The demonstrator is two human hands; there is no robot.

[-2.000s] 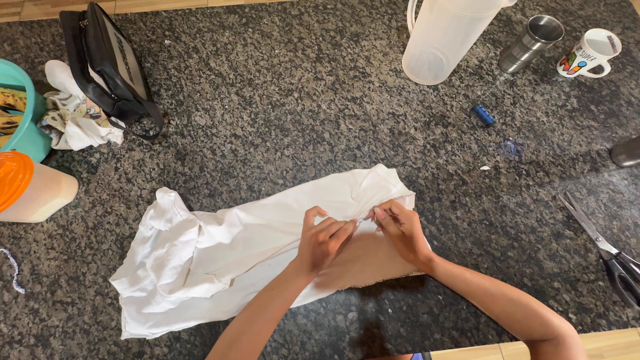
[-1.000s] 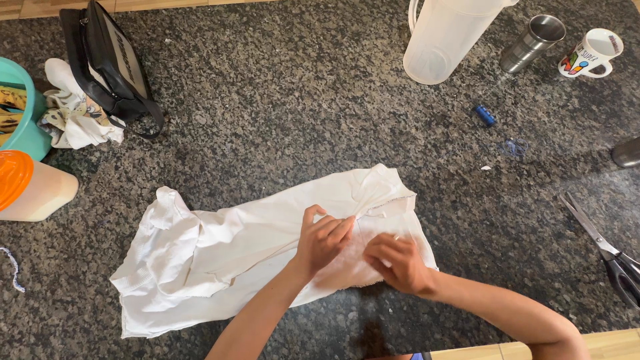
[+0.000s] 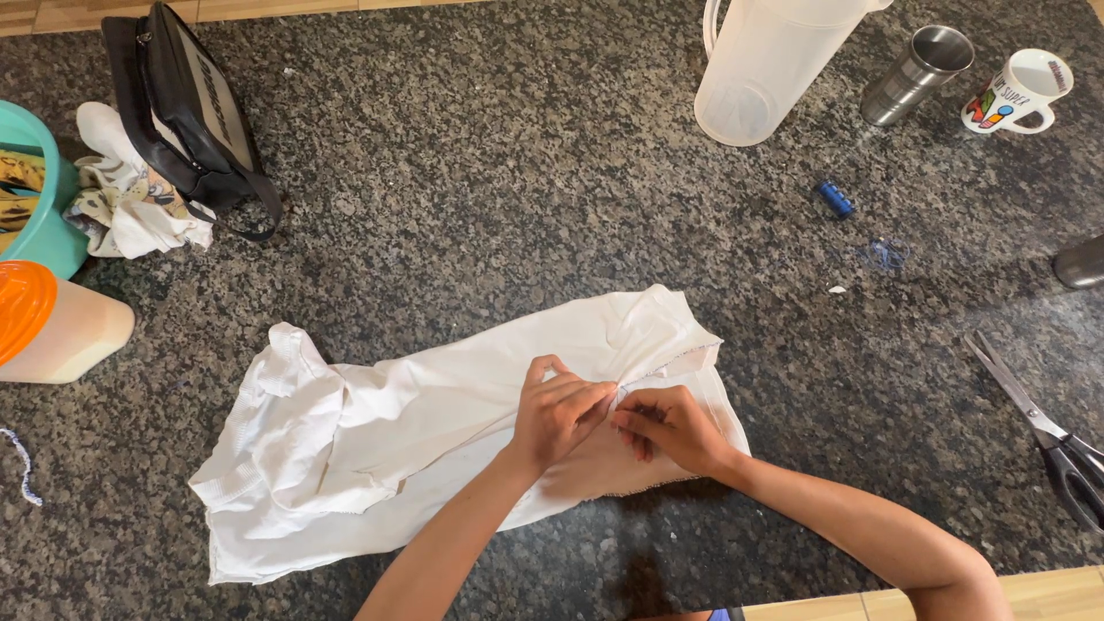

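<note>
A white cloth garment (image 3: pixel 448 371) with ribbed edging at its left end lies spread on the dark granite countertop. My left hand (image 3: pixel 565 410) pinches a fold of it near a dark-stitched seam, right of its middle. Close beside those fingertips, my right hand (image 3: pixel 660 423) has its thumb and fingers pressed together over the cloth; whether a needle or thread is between them is too small to tell. To the upper right lie a blue thread spool (image 3: pixel 835 199) and a loose tangle of blue thread (image 3: pixel 887 254). Black-handled scissors (image 3: pixel 1039 423) rest at the right.
A clear plastic pitcher (image 3: pixel 746 95), a steel tumbler (image 3: pixel 916 76) and a printed mug (image 3: pixel 1018 97) stand at the back right. On the left are a black bag (image 3: pixel 185 112), a crumpled cloth (image 3: pixel 138 211), a teal bowl (image 3: pixel 60 207) with bananas and an orange-lidded container (image 3: pixel 86 336).
My right hand has come back beside my left fingertips after being lower and apart a second ago. My left hand still holds the fold in about the same place.
</note>
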